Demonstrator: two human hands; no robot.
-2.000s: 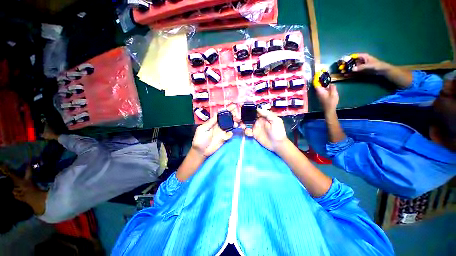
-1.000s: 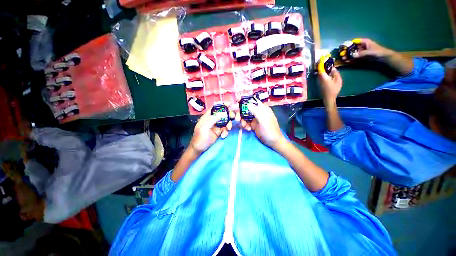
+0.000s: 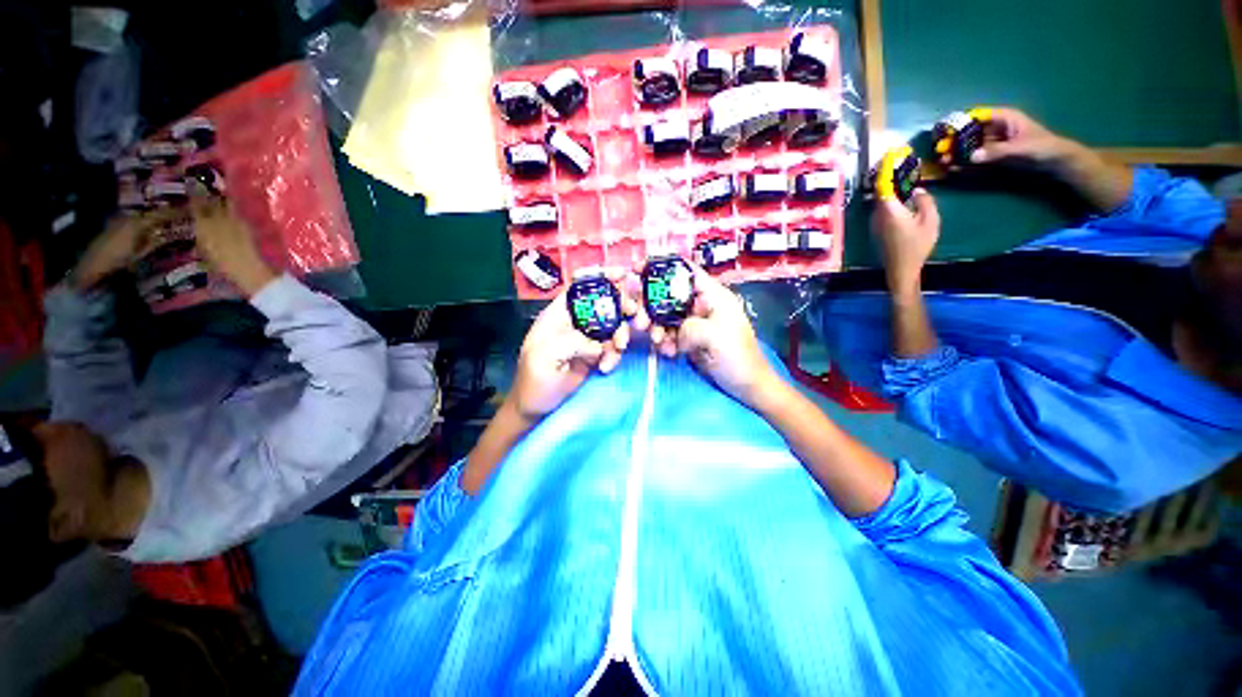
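My left hand [image 3: 559, 357] holds a black smartwatch [image 3: 595, 308] just in front of the centre tray's near edge. My right hand [image 3: 718, 336] holds a second black smartwatch [image 3: 667, 290] beside it. Both screens face up and are lit with green and white. The two watches are close together but apart. The pink-red blister tray [image 3: 620, 214] lies beyond my hands, with black watches with white wraps in many pockets and bare pockets mostly in a left-middle column. A loose white paper slip [image 3: 774, 101] lies over some watches at its upper right.
Pale yellow sheets [image 3: 433, 120] lie left of the centre tray. Another red tray [image 3: 293, 170] is at left, under a grey-sleeved worker's hands. At right, a blue-sleeved worker holds yellow-and-black items [image 3: 899, 176] beside a wooden-edged green board [image 3: 1049, 68].
Both screens were dark two seconds ago and are now lit. The watches stay in my hands. The grey-sleeved worker's hands have come over the left tray. The trays sit higher in view.
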